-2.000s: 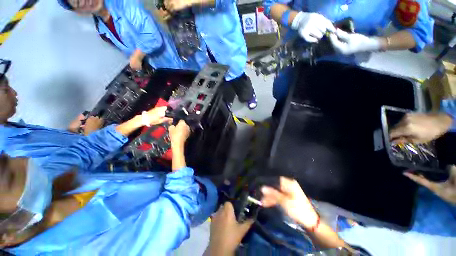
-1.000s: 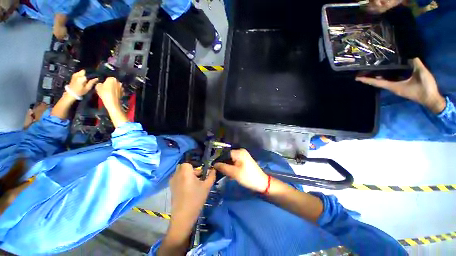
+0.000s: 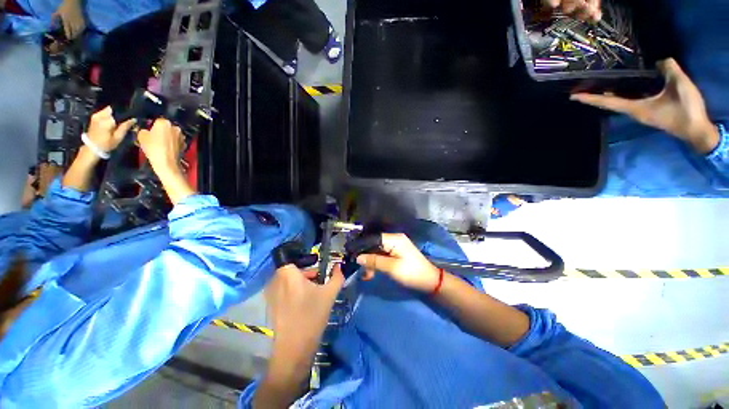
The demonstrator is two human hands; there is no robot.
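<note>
A dark pallet (image 3: 325, 307) stands edge-on between my hands and runs down in front of my lap, with thin pins out of its side. A brassy-silver pin (image 3: 346, 227) sticks out near its top end. My left hand (image 3: 299, 299) grips the pallet's left side, with a black fitting (image 3: 292, 256) at its fingers. My right hand (image 3: 400, 261), with a red cord on the wrist, is on the other side, its fingers closed around a black fitting (image 3: 364, 246) against the pallet. Its fingertips partly hide the contact.
A large black bin (image 3: 476, 185) lies ahead, with a bent cart handle (image 3: 511, 273) below it. A person opposite holds a parts tray (image 3: 587, 76) of loose pins over the bin. At left, a coworker's hands (image 3: 164, 145) work on pallets over a red-lined bin (image 3: 192, 160).
My right hand, blurred and open two seconds ago, is now closed on the fitting at the pallet. The view has tilted down, and the bin and tray sit higher in it.
</note>
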